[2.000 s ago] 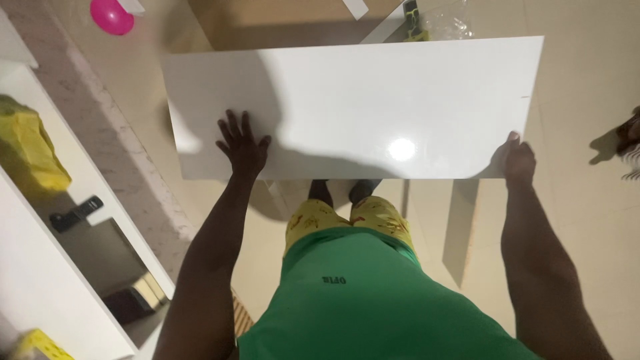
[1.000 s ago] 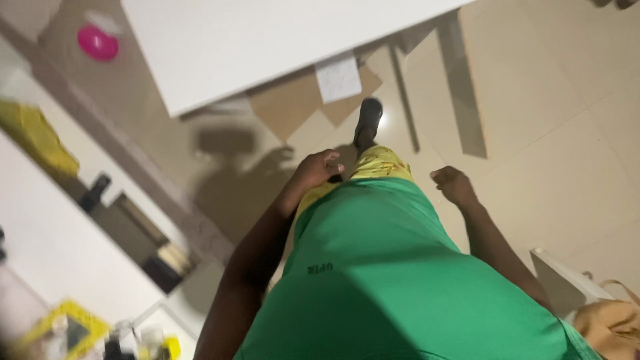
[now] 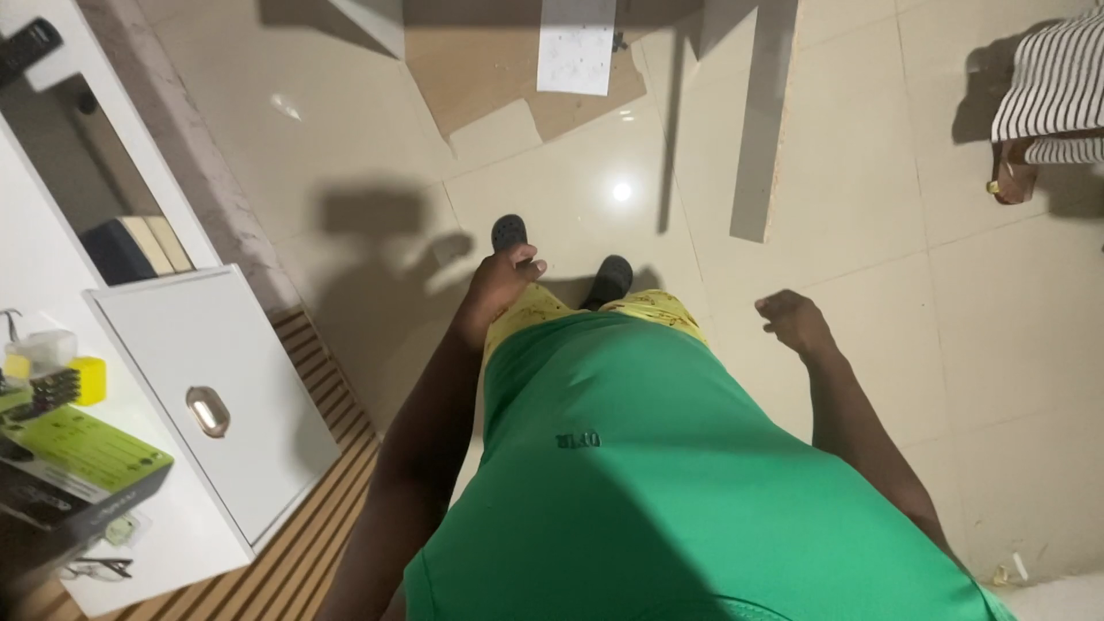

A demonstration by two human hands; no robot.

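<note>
My left hand [image 3: 507, 280] hangs in front of my left thigh, its fingers loosely bent and holding nothing I can see. Out to the right, my right hand [image 3: 795, 323] is over the tiled floor with curled fingers, and no object shows in it. Beyond my feet, a printed paper sheet [image 3: 576, 47] lies on flattened brown cardboard [image 3: 483, 82]. A long grey panel with a raw chipboard edge [image 3: 763, 129] extends down from the top edge, right of the cardboard. A thin dark strip [image 3: 672, 138] runs between the cardboard and that panel.
At left stands a white cabinet with a closed door [image 3: 216, 388], bearing a green and black box [image 3: 78, 466], eyeglasses [image 3: 99, 568] and a remote control [image 3: 30, 50]. Books [image 3: 142, 246] fill part of its niche. A person in a striped garment [image 3: 1052, 86] is at upper right.
My hands have let go of the large white board, which they touched two seconds ago. Both are now lower, beside my body. The view has shifted and the pink balloon-like object has left it.
</note>
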